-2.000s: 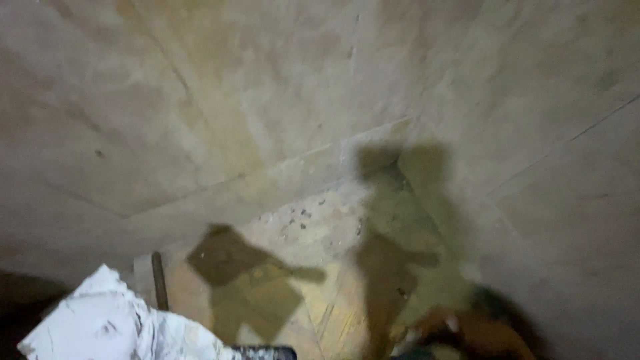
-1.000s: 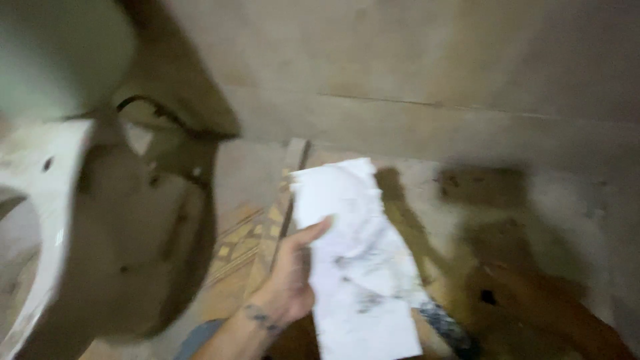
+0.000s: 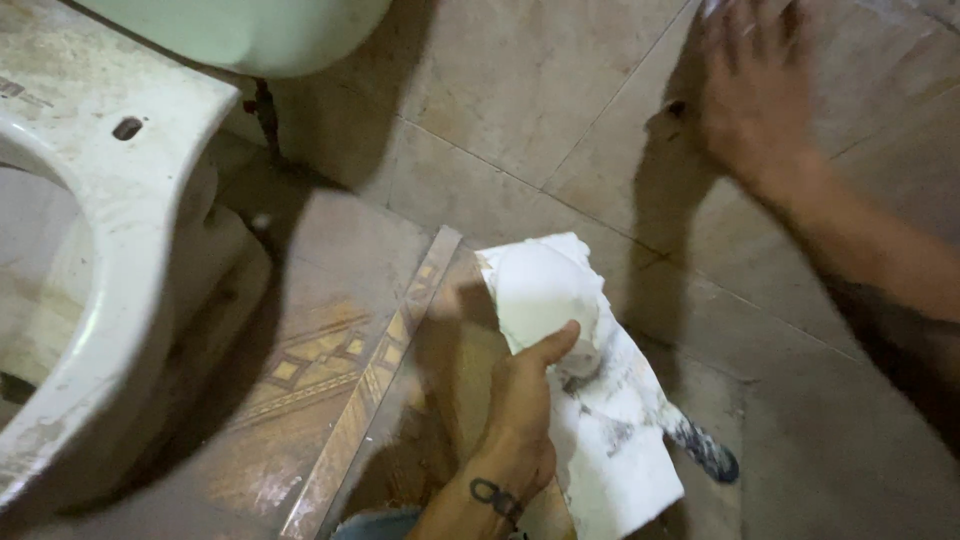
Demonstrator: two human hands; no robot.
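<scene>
Low in the middle, my left hand (image 3: 529, 405) grips a flat white board (image 3: 630, 480) smeared with white paste, its thumb on top. A rounded white lump or pad (image 3: 544, 292) lies on the board's upper part; its exact kind cannot be told. A tool with a dark, paste-spotted handle (image 3: 705, 450) rests on the board, the handle sticking out past its right edge. At the upper right, my right hand (image 3: 757, 90) is against or close to the tiled wall, fingers spread and blurred; its fingertips are cut off by the frame's top.
On the left stands a dirty white toilet bowl (image 3: 142, 217) without a seat, below a pale green tank (image 3: 300, 30). A valve or pipe fitting (image 3: 264, 116) shows under the tank. A narrow strip (image 3: 375, 382) crosses the patterned floor (image 3: 300, 375). A small dark hole (image 3: 676, 109) marks the wall tile.
My right hand, not clearly seen one second ago, now shows at the upper right. My left hand still holds the board. The view has swung toward the toilet.
</scene>
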